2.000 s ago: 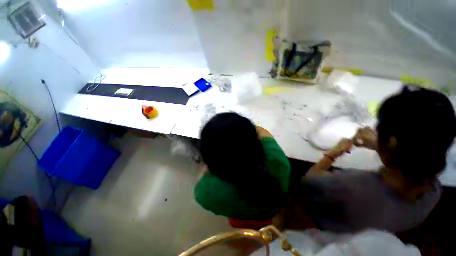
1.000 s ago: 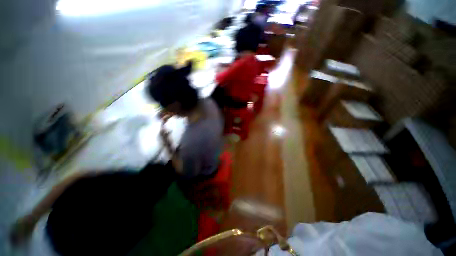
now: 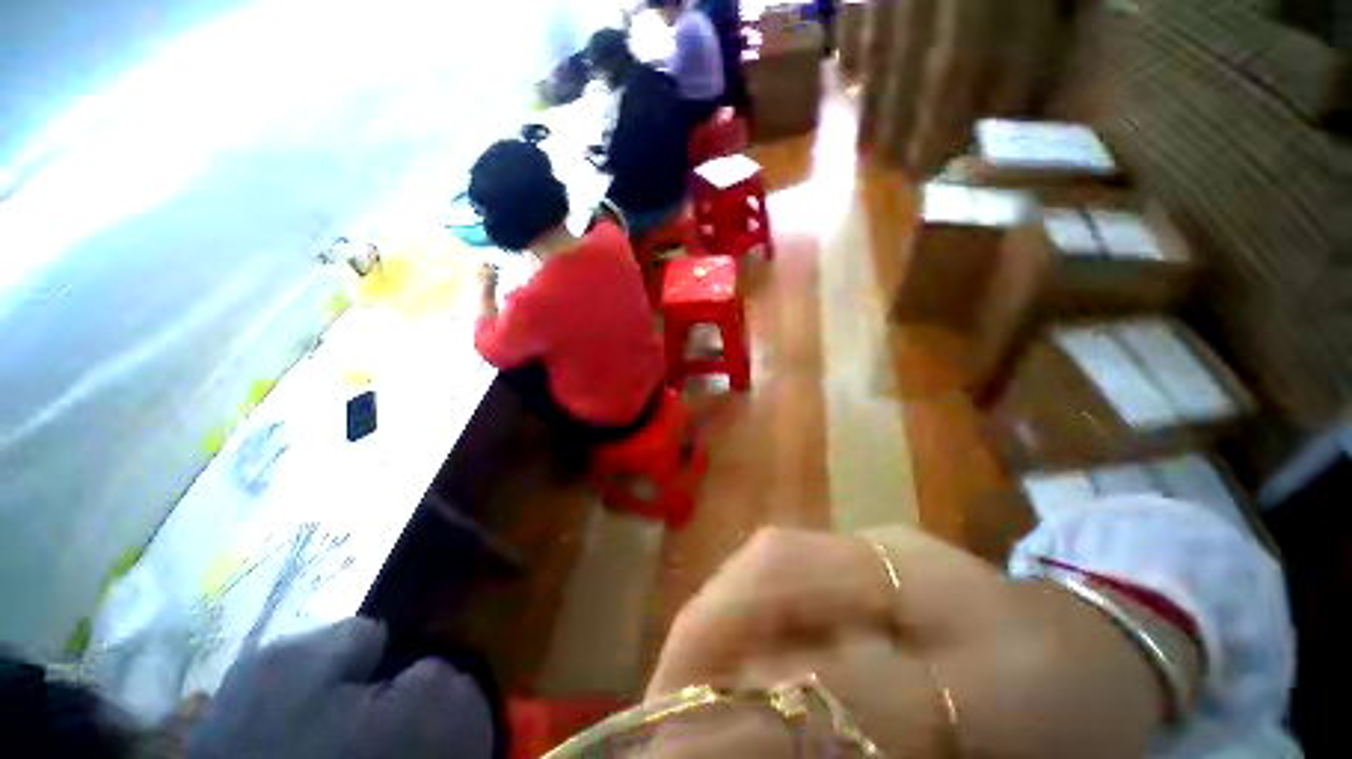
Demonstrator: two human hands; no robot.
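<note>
My right hand (image 3: pixel 890 638) is large and blurred at the bottom of the view, close to the camera. It comes in from the right, with a white sleeve, a bangle and thin gold bands. Its fingers look curled, but the tips are hidden, so I cannot tell if it holds anything. A gold curved rim (image 3: pixel 638 718) shows at the bottom edge, overlapping the hand. My left hand is not in view. Thin grey cables (image 3: pixel 297 571) lie on the white table (image 3: pixel 389 472) at the left. A black phone (image 3: pixel 360 417) lies beyond them.
A person in grey (image 3: pixel 356 704) is at lower left. A person in red (image 3: pixel 581 326) sits at the table, with others beyond. Red stools (image 3: pixel 704 304) stand along the aisle. Open cartons with white contents (image 3: pixel 1127 378) stand on the right. Clear plastic (image 3: pixel 141 638) lies at the table's left.
The view has swung right and along the aisle, then sharpened. My right hand has come into view at the bottom. The person in green is out of the picture.
</note>
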